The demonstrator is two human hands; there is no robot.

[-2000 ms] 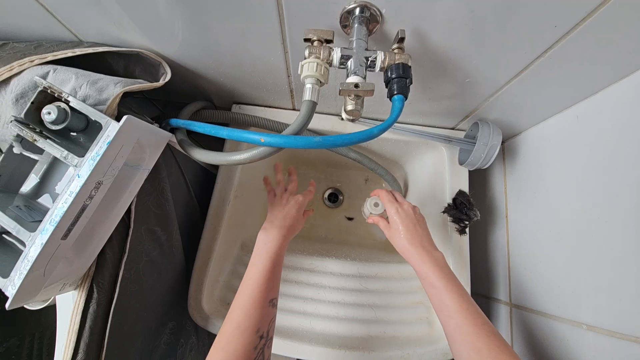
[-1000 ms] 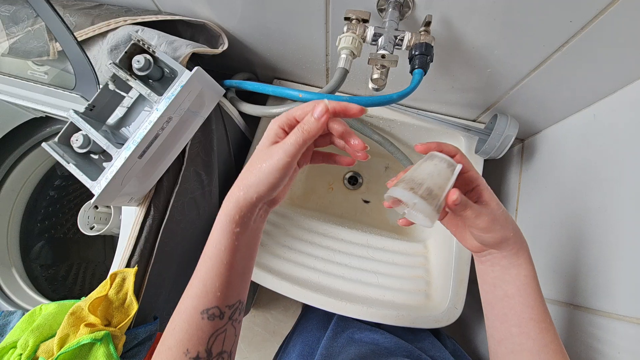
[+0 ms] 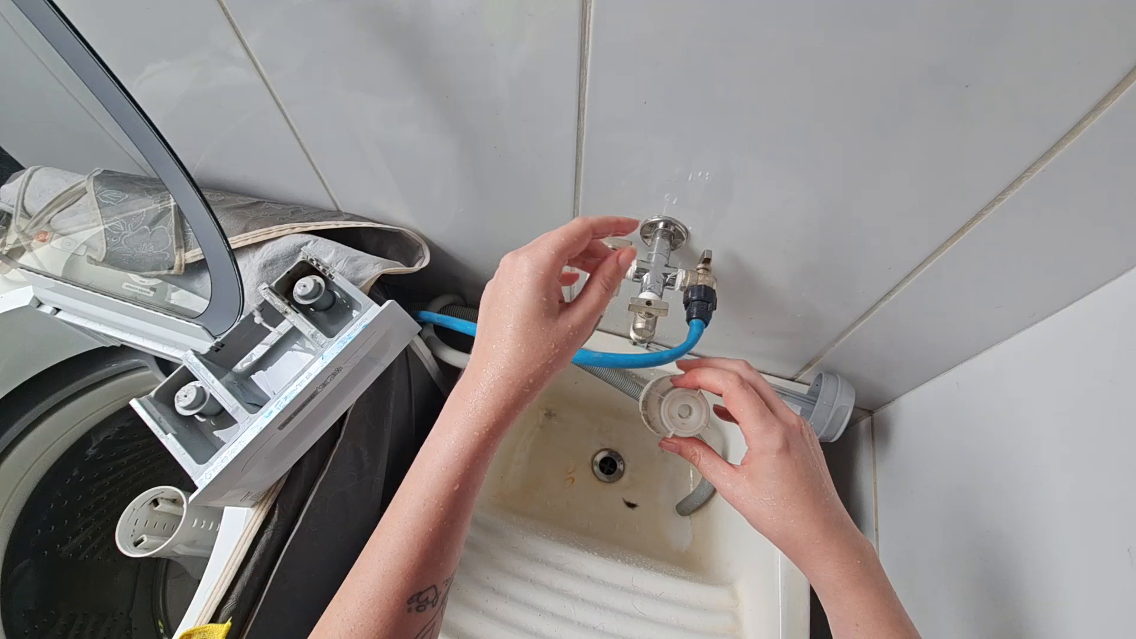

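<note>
My right hand (image 3: 763, 444) grips a whitish translucent plastic cup-shaped part (image 3: 679, 408) by its rim, above the right side of the laundry sink (image 3: 550, 435); its round end with a central hub faces the camera. My left hand (image 3: 555, 302) is raised in front of the wall tap (image 3: 657, 266), thumb and fingers curved toward a valve that they mostly hide. Whether the fingertips touch that valve I cannot tell. Water drops cover the left hand and forearm. A blue hose (image 3: 630, 358) runs from the tap's right outlet behind my left wrist.
Left of the sink, a washing machine's detergent drawer (image 3: 302, 399) rests tilted near the open top-loading drum (image 3: 71, 497). A white perforated cylinder (image 3: 164, 524) lies by the drum. A grey corrugated hose (image 3: 697, 499) ends in the sink. A grey plastic cap (image 3: 832, 406) sits at the right corner.
My left hand has gone from over the sink up to the tap. The cup-shaped part in my right hand has turned from side-on to end-on. The view has shifted.
</note>
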